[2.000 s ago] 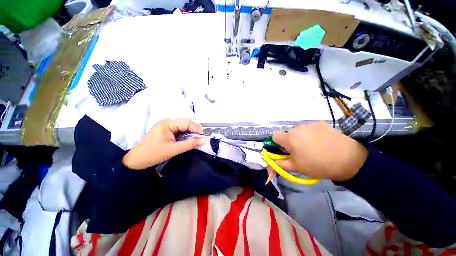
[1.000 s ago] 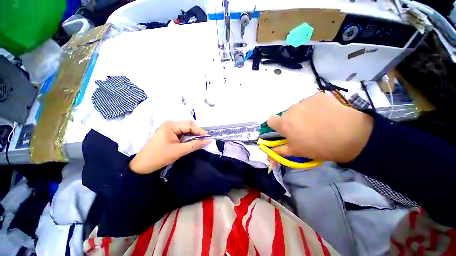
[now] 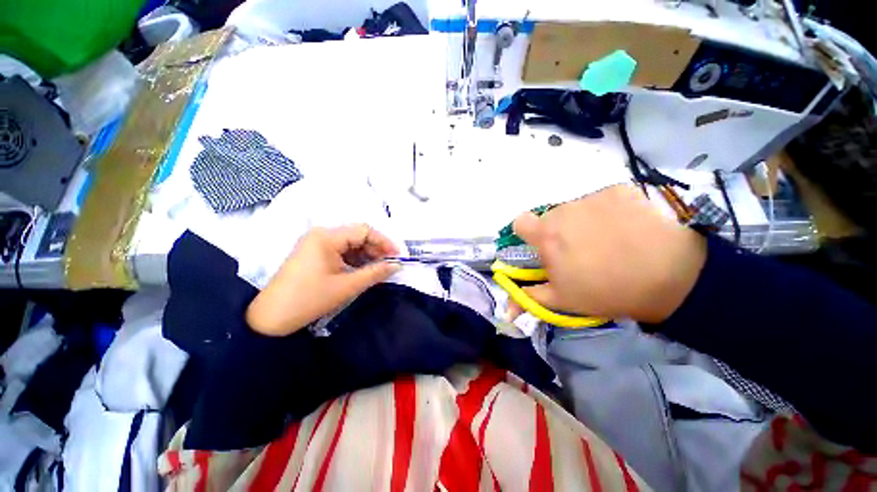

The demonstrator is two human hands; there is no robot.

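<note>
A navy garment panel (image 3: 404,336) with a pale grey strip (image 3: 450,284) along its upper edge lies over my lap at the table's front edge. My left hand (image 3: 325,279) pinches the strip's upper edge between thumb and fingers. My right hand (image 3: 615,252) holds scissors with yellow and green handles (image 3: 563,318) just right of the strip; its fingers cover most of them and the blades are hard to make out. The sewing machine's needle area (image 3: 466,96) is beyond my hands, with no cloth under it that I can see.
A checked scrap (image 3: 242,171) lies on the white table (image 3: 317,96) at the left. Dark crumpled strips (image 3: 567,112) and orange-brown handled tools (image 3: 676,202) lie to the right. Pale grey garment pieces (image 3: 615,404) are beside my lap. A ruler tape (image 3: 444,250) runs along the front edge.
The scissors' metal blades lay across the pale strip two seconds ago. My right hand has since moved up and turned, taking them off it. My left hand keeps its pinch.
</note>
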